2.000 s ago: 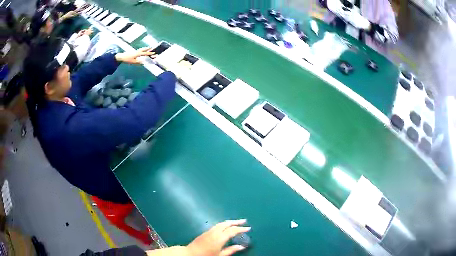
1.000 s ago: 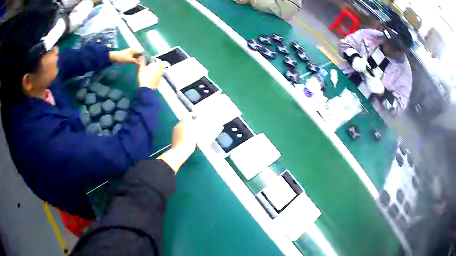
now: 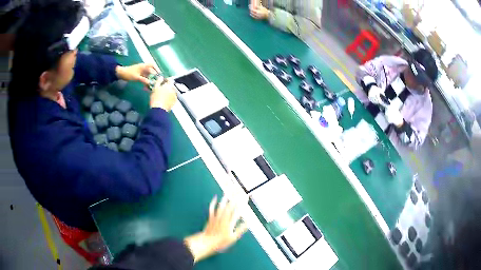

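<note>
My left hand (image 3: 222,228) reaches in from the bottom left, over the near edge of the belt. Its fingers are spread and it looks empty, slightly blurred. Beyond it, an open box base (image 3: 255,175) holds a white card that leaves a black strip showing. Its plain white lid (image 3: 275,198) lies beside it. Another box with a white card (image 3: 301,235) stands nearer the bottom. Farther up, an open black-tray box (image 3: 220,125) shows a grey charging case and small white earbuds. My right hand is not in view.
A worker in a dark blue jacket (image 3: 95,137) sits at the left, holding a small item above the bench. Grey cases (image 3: 113,118) lie before them. Across the green belt (image 3: 295,140) are black devices (image 3: 306,86) and a person in pink (image 3: 393,100).
My left hand has moved down and right and opened its fingers. A white card now covers the case in the box that showed case and earbuds a second ago.
</note>
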